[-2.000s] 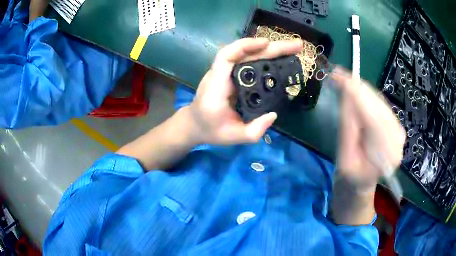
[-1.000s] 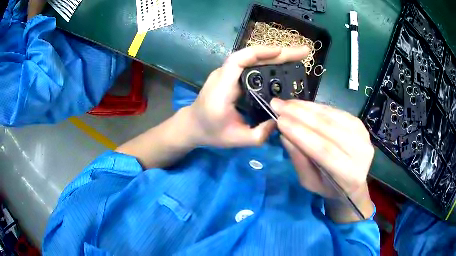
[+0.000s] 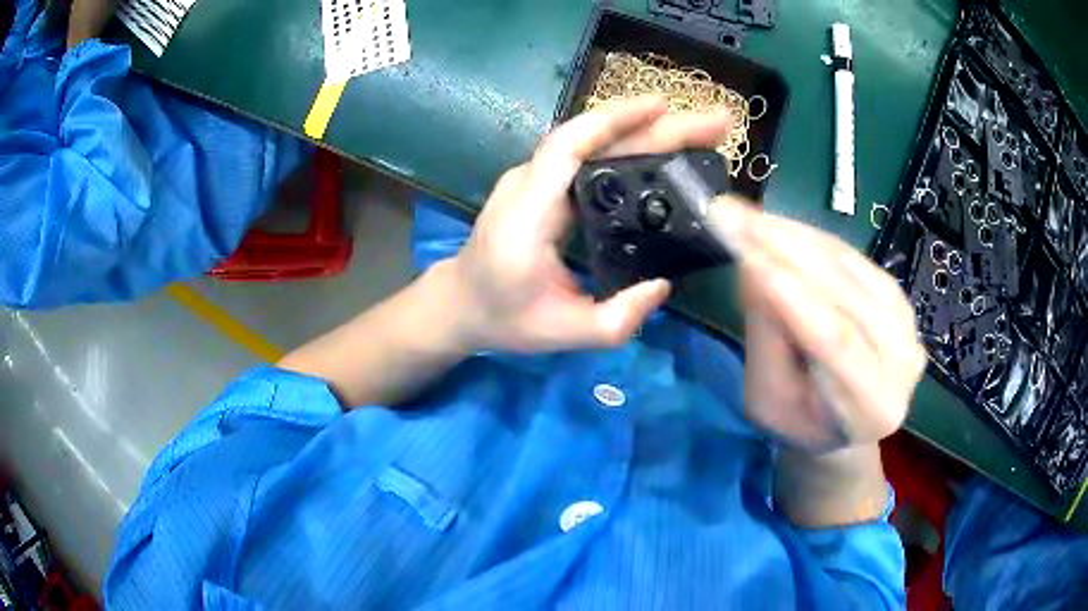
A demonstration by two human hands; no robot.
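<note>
My left hand (image 3: pixel 513 257) holds a black lens cover (image 3: pixel 626 239) between thumb and fingers, with its round openings facing up. No bright gold ring stands out around its openings. My right hand (image 3: pixel 829 322) is blurred at the cover's right side and holds slim metal tweezers (image 3: pixel 690 191), whose blurred tip end lies over the cover. Whether the tip holds a ring cannot be told. Beyond the left hand's fingers, a black box (image 3: pixel 773 102) holds a heap of gold rings (image 3: pixel 668 86).
A white paint marker (image 3: pixel 844 131) lies right of the box. A glossy black tray (image 3: pixel 996 239) with plates and rings is at right. Black plates (image 3: pixel 728 12) lie beyond the box. A dotted white sheet (image 3: pixel 364 36) and yellow tape (image 3: pixel 325 107) are at left, near another person's blue sleeve (image 3: pixel 131 179).
My right hand has moved slightly right, drawing the tweezers off the upper-left opening. The gold ring seen there a second ago no longer shows clearly. My left hand has barely moved.
</note>
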